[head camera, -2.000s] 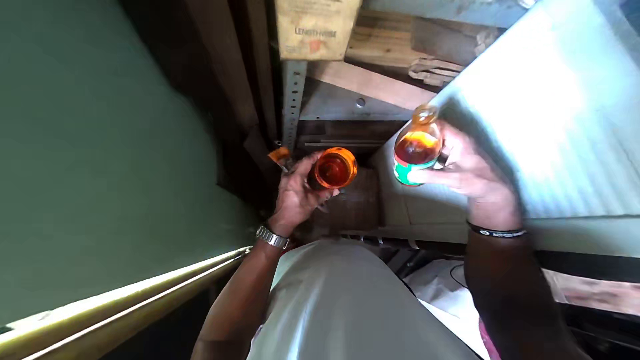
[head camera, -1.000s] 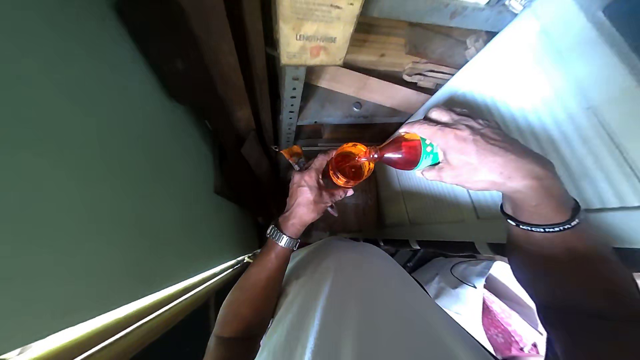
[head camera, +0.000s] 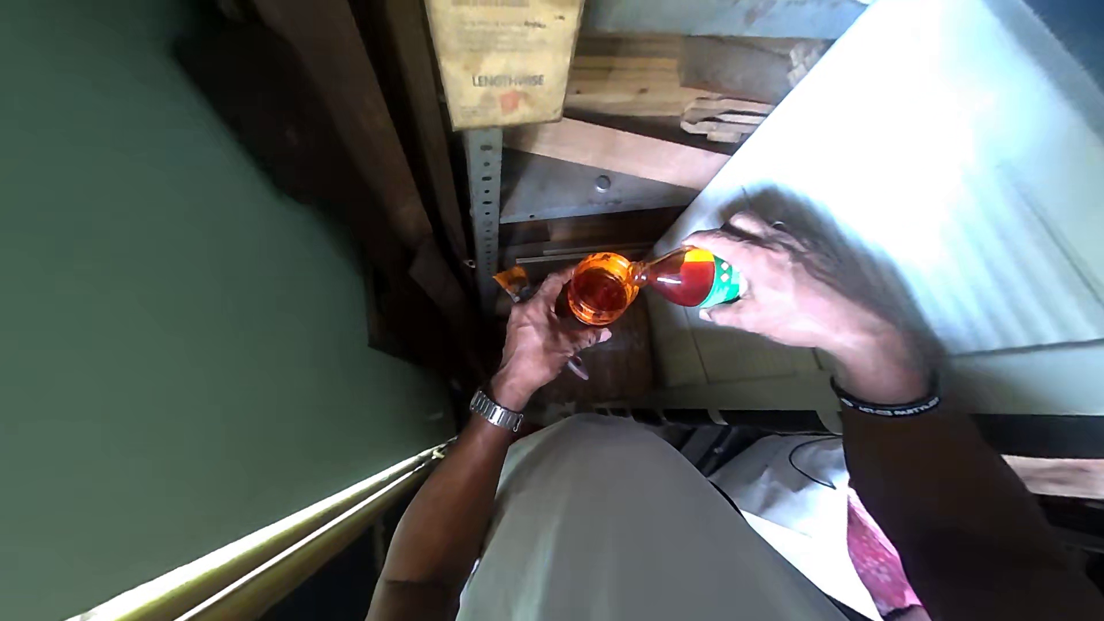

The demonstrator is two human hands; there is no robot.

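Observation:
My left hand [head camera: 543,332] is wrapped around an orange translucent cup-like container [head camera: 601,291] with reddish liquid inside, its mouth facing up toward the camera. From the right, my right hand [head camera: 768,280] grips a clear bottle [head camera: 686,276] of red liquid by its green-labelled body. The bottle lies tilted on its side, and its neck meets the container's rim. Whether liquid is flowing cannot be made out. Close to my left fingers is a small orange packet [head camera: 513,280], partly hidden.
A green panel [head camera: 172,345] fills the left side. Ahead stand a perforated metal post [head camera: 485,198], a yellowed carton [head camera: 509,69] bearing writing, and shelves with wooden boards [head camera: 621,151]. A white sheet-like surface [head camera: 966,216] slopes at right. Pale cloth [head camera: 621,526] lies below my hands.
Two seconds ago the bottle was upright and apart from the container; my right hand has since tipped it and brought it left to the rim. Between one second ago and now, little differs.

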